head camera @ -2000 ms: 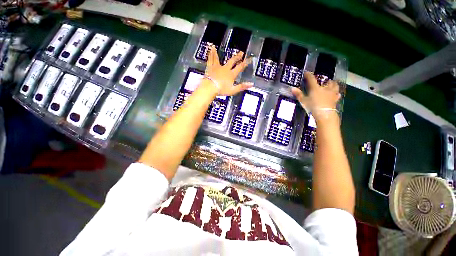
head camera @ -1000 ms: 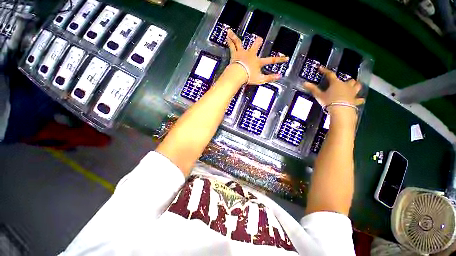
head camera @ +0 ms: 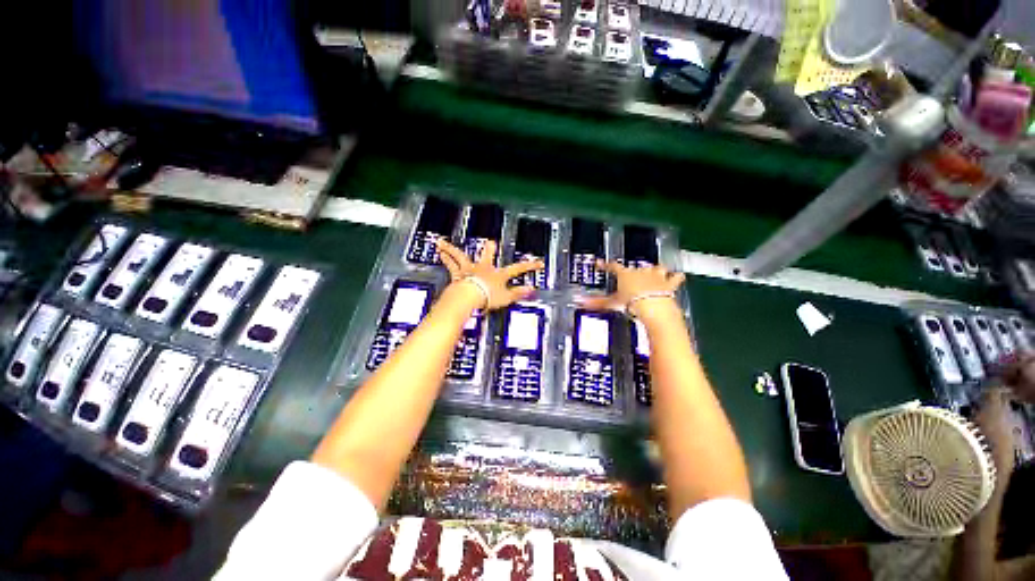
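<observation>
A clear blister tray lies in front of me with keypad phones in two rows, fronts up. The near row, with a phone in the middle, shows pale screens; the far row has dark screens. My left hand is spread palm down over the left-middle of the tray, fingers on the far row's keypads. My right hand is spread over the right side, its fingers by the far-row phones. Both wrists partly cover near-row phones. Neither hand grips a phone.
A tray of phones showing white backs lies left. A smartphone, small white bits, a paper scrap and a fan are right. A grey post, monitor and stacked trays stand behind. Another person's hand is far right.
The view has tilted up, bringing the monitor, stacked trays and another person's hand into sight. My hands stay spread over the tray; the fingers have shifted slightly.
</observation>
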